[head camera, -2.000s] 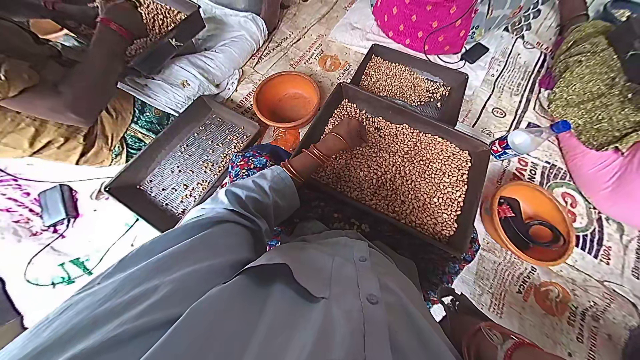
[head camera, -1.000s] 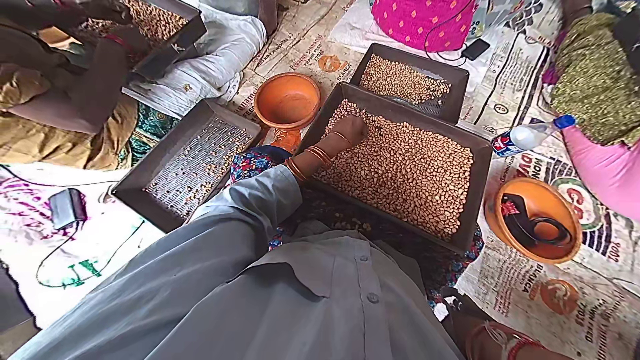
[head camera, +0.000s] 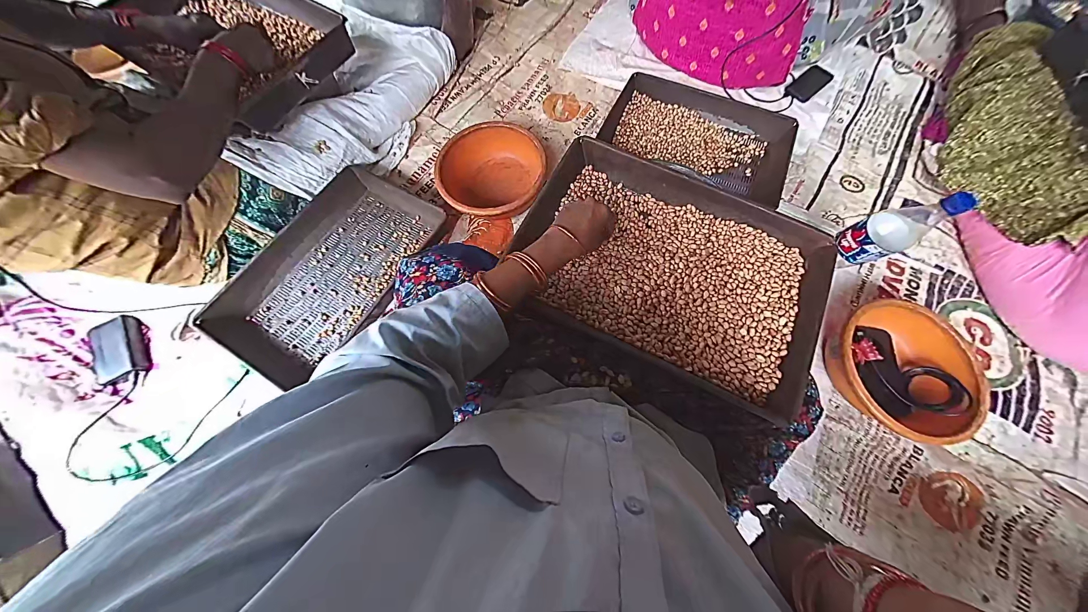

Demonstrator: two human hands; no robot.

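Note:
My left hand [head camera: 588, 224], with thin bangles at its wrist, rests at the left part of a dark metal tray [head camera: 799, 340] full of light brown nuts or beans [head camera: 688, 280]. Its fingers are turned down onto them, and whether they hold any cannot be seen. My right hand [head camera: 786, 523] is low at the right, beside the near side of my lap, shadowed and partly hidden; red bangles and threads circle that wrist. Left of the full tray lies a perforated tray [head camera: 229, 314] with scattered small pieces. Another tray [head camera: 778, 140] behind it bears a smaller heap.
An orange bowl [head camera: 491, 170] stands between trays; another [head camera: 977, 408] at right holds a dark strap-like object [head camera: 884, 365]. A plastic bottle [head camera: 897, 229] lies near the full tray. Another person's hands [head camera: 242, 55] work over a tray [head camera: 336, 51] at upper left. Printed sacking covers the floor.

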